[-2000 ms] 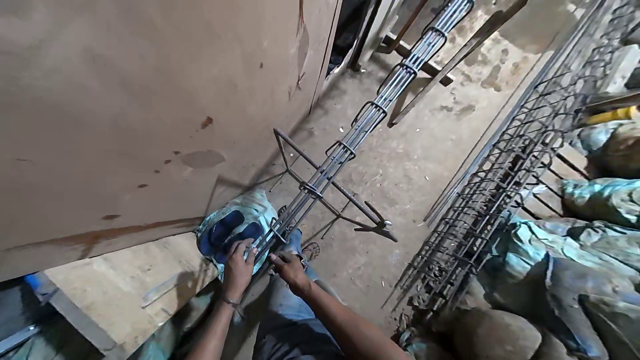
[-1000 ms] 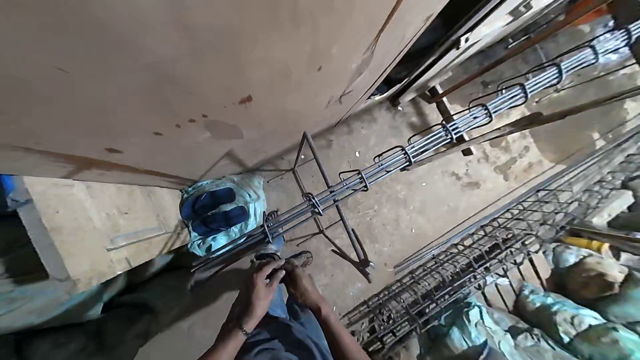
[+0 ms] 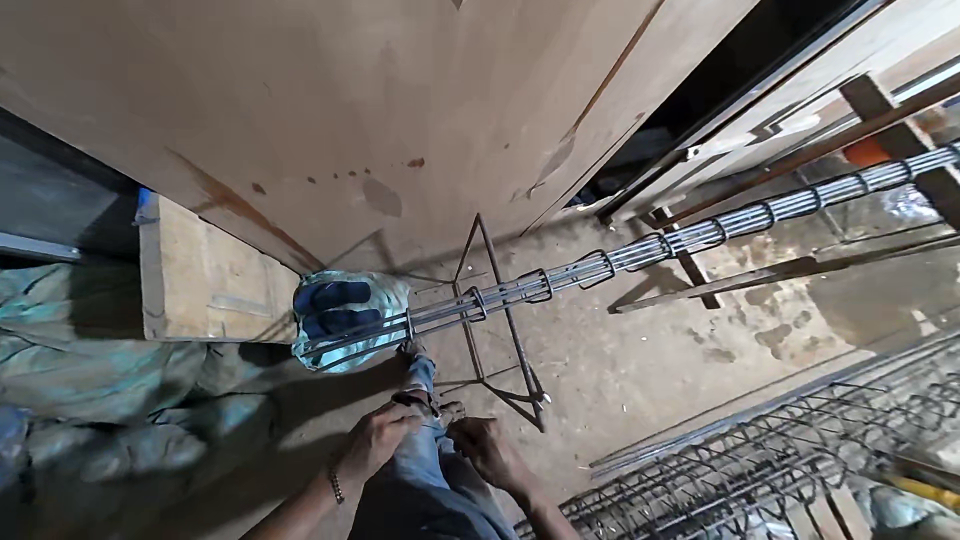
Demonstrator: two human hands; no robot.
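Observation:
A long bundle of steel reinforcing bars (image 3: 574, 274) with square wire stirrups (image 3: 538, 285) around it runs from the middle left to the upper right. It rests across a bent-rebar stand (image 3: 512, 330). My left hand (image 3: 382, 435) and my right hand (image 3: 484, 450) are below the near end of the bundle, over my legs in jeans, apart from the bars. The fingers of both hands are curled; whether something small is between them cannot be told. A bracelet is on my left wrist.
Dark blue slippers (image 3: 341, 322) lie on a green-blue sack (image 3: 397, 285) beneath the bar ends. A plywood box (image 3: 217, 277) stands at the left, below a large panel (image 3: 337, 112). Finished rebar cages (image 3: 750, 450) lie at the lower right. Timber pieces (image 3: 750, 281) support the far end.
Two seconds ago both hands were at the near end of the bar bundle; now they are drawn back from it, over my legs. The view has turned.

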